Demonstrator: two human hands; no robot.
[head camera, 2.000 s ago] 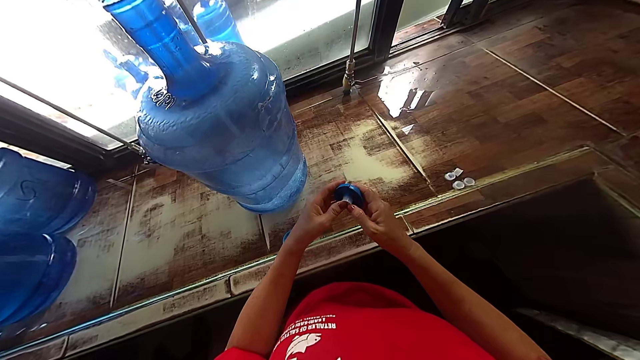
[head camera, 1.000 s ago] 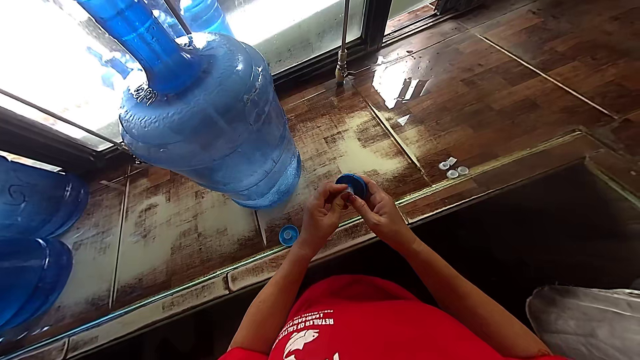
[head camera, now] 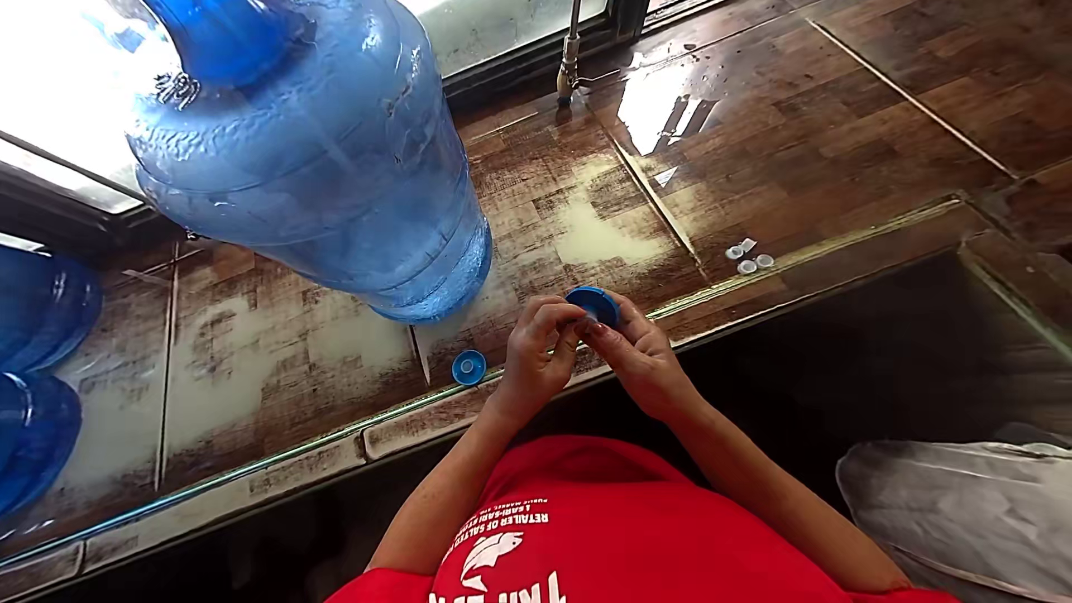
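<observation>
Near the counter's front edge, my left hand and my right hand meet at a blue plastic bottle cap. The fingers of my right hand curl around the cap's far side, and my left fingertips pinch at its underside or centre; the exact contact is partly hidden. Another blue cap, with a pale centre, lies on the counter to the left of my hands. Beyond it a large blue water jug stands on the tiles. Several small white round pieces lie to the right.
The tiled counter has a raised front edge and wet, pale patches. More blue jugs are at the far left. A thin metal rod with a brass-coloured fitting stands by the window frame. A grey cloth-like thing is at lower right.
The second blue cap, mostly hidden by my left hand two seconds ago, now shows fully on the counter. My fingers have shifted on the held cap, which stays between both hands.
</observation>
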